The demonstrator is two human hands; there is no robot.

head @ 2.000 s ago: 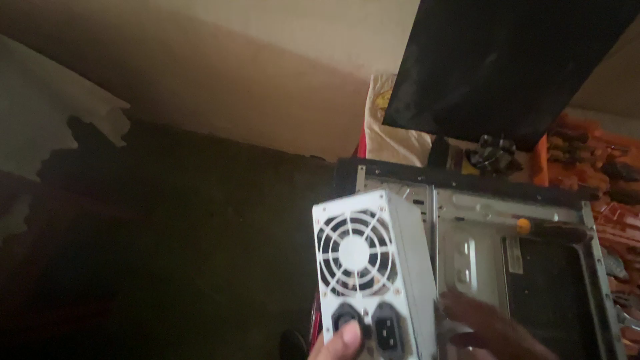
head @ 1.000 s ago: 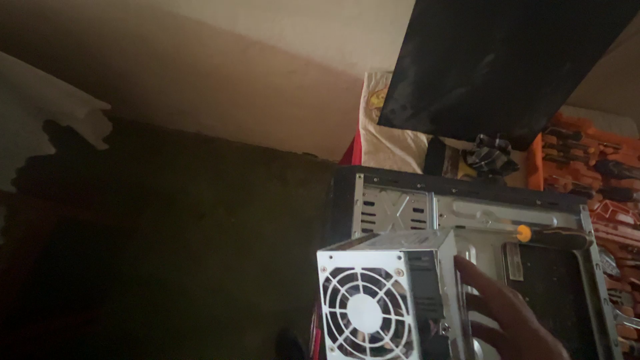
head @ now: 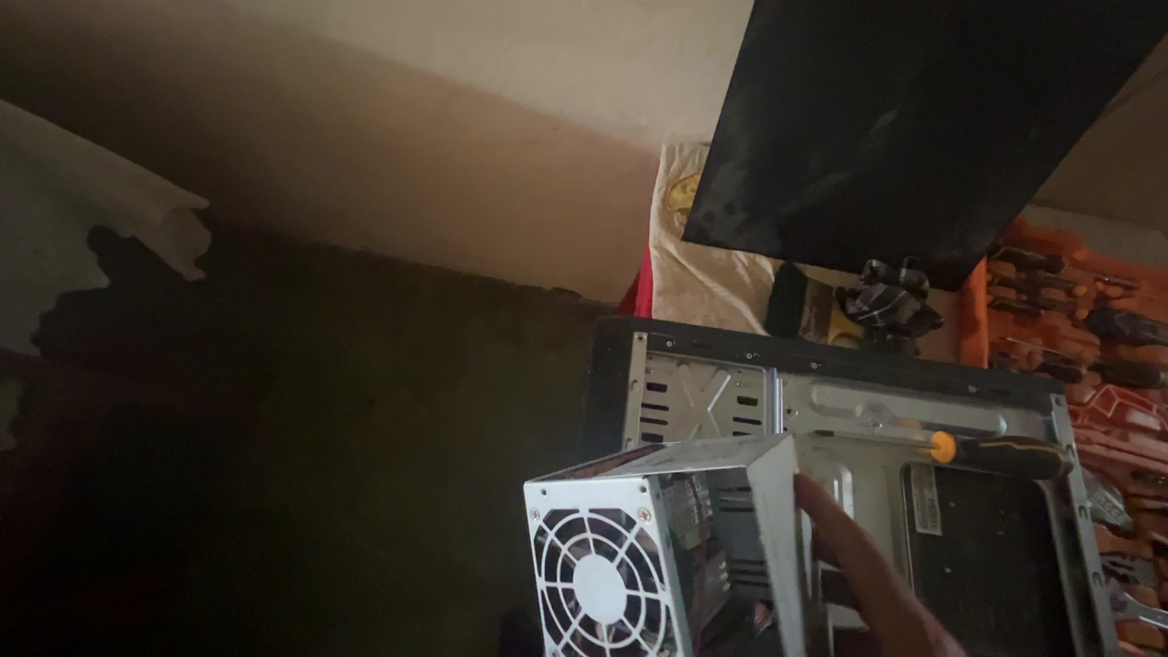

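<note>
A computer power supply unit (head: 598, 584) with a white round fan grille fills the lower middle of the view. Its sheet-metal cover (head: 776, 547) stands partly away from the body, so dark parts and a circuit board show inside. My right hand (head: 867, 575) lies against the outer right side of this cover, with fingers holding its edge. My left hand is out of view. Behind the unit lies an open computer case (head: 712, 392) of bare metal with a black edge. A screwdriver (head: 995, 454) with a black and yellow handle rests across the case.
An orange tool tray (head: 1031, 319) with several tools stands at the right. Beyond the case are a paint brush (head: 812, 310), a crumpled dark item (head: 890, 301), a pale cloth (head: 693, 274) and a large black panel (head: 885, 128). A wall rises behind.
The power supply's cover has come apart from its body and swung to the right with my right hand. My left thumb, seen earlier on the power socket, has left the view.
</note>
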